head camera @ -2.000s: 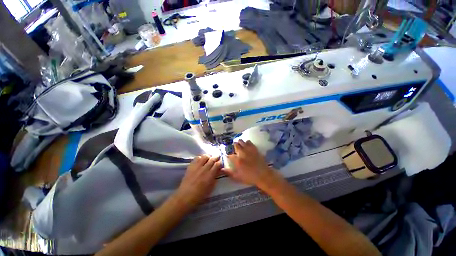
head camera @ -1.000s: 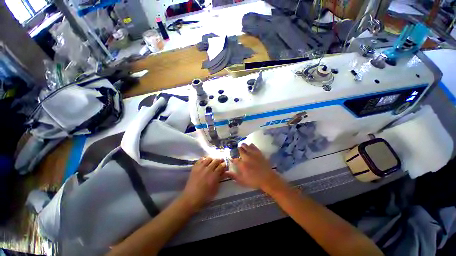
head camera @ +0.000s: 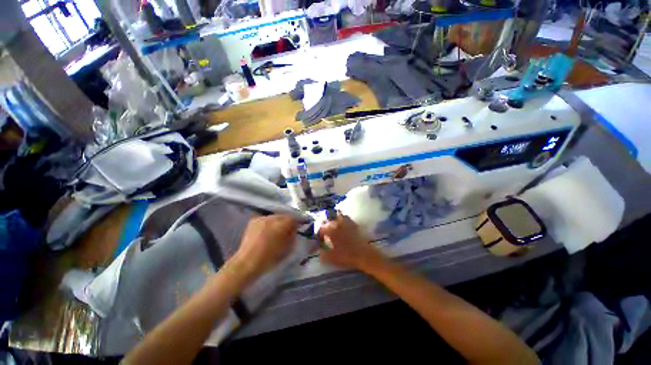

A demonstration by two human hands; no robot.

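The light grey garment (head camera: 164, 274) with dark strips lies bunched left of the needle and is partly blurred. My left hand (head camera: 270, 242) is closed on the garment's edge, left of the needle and a little above the bed. My right hand (head camera: 344, 241) is at the presser foot (head camera: 330, 214), its fingertips on the dark edge of cloth there. The exact hold of the right fingers is hidden. The white sewing machine (head camera: 428, 153) with a blue stripe stands over the work, its lamp lit at the needle end.
Blue-grey scraps (head camera: 410, 207) lie on the bed. A square-topped container (head camera: 510, 227) stands right of them, beside white cloth (head camera: 578, 203). A grey and black bundle (head camera: 135, 171) lies at left. Cut pieces (head camera: 325, 101) lie behind the machine.
My left hand has moved left and up from the needle with the garment edge, and the fabric has shifted. My right hand remains near the presser foot. The camera view has tilted up.
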